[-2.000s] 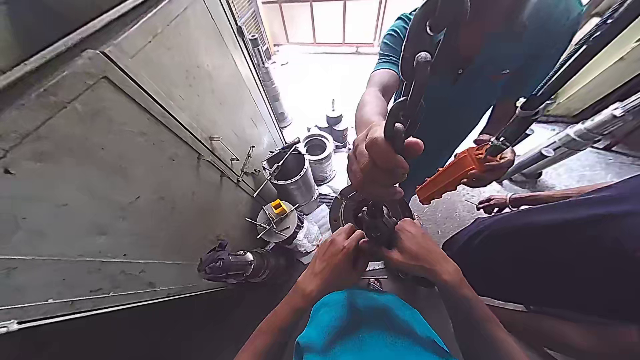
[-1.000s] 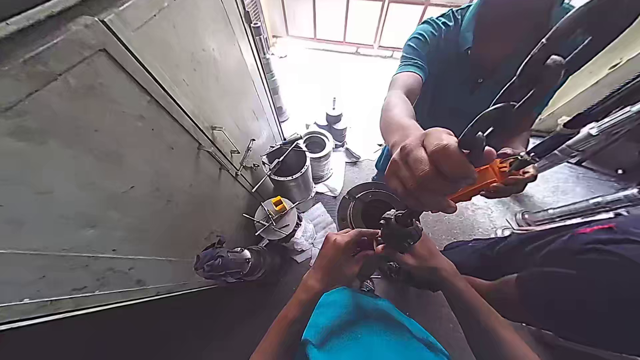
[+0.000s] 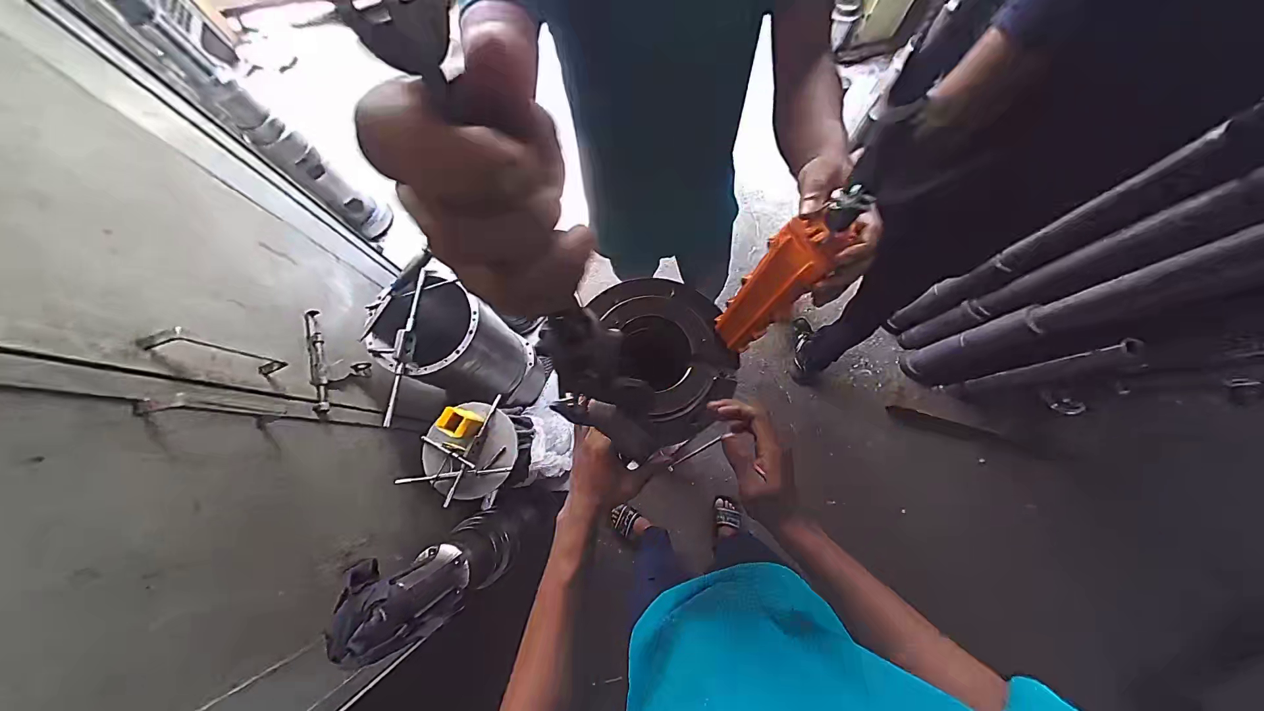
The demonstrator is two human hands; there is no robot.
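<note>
My left hand [image 3: 604, 472] grips the lower part of a dark metal hook [image 3: 632, 434], just in front of a round metal flange with an open bore [image 3: 706, 341]. A thin metal rod [image 3: 697, 452] lies between my hands, its near end by the fingers of my left hand. My right hand [image 3: 758, 459] is raised at the flange's near right edge, fingers curled near the rod's other end; whether they touch it is unclear. A co-worker's hand [image 3: 484, 188] hangs over the hook, blurred. Their other hand holds an orange hoist control pendant [image 3: 780, 281].
Grey metal cabinets [image 3: 148, 296] line the left side. Beside them stand an open metal cylinder [image 3: 484, 341], a round plate with a yellow block [image 3: 459, 423] and a dark-wrapped cylinder [image 3: 405, 602]. Long dark pipes [image 3: 1086, 267] lie at right, near another person's leg.
The view has shifted. The co-worker's hand has moved left from beside the orange pendant. My right hand has come away from the dark metal fitting, and a thin rod now shows between my hands.
</note>
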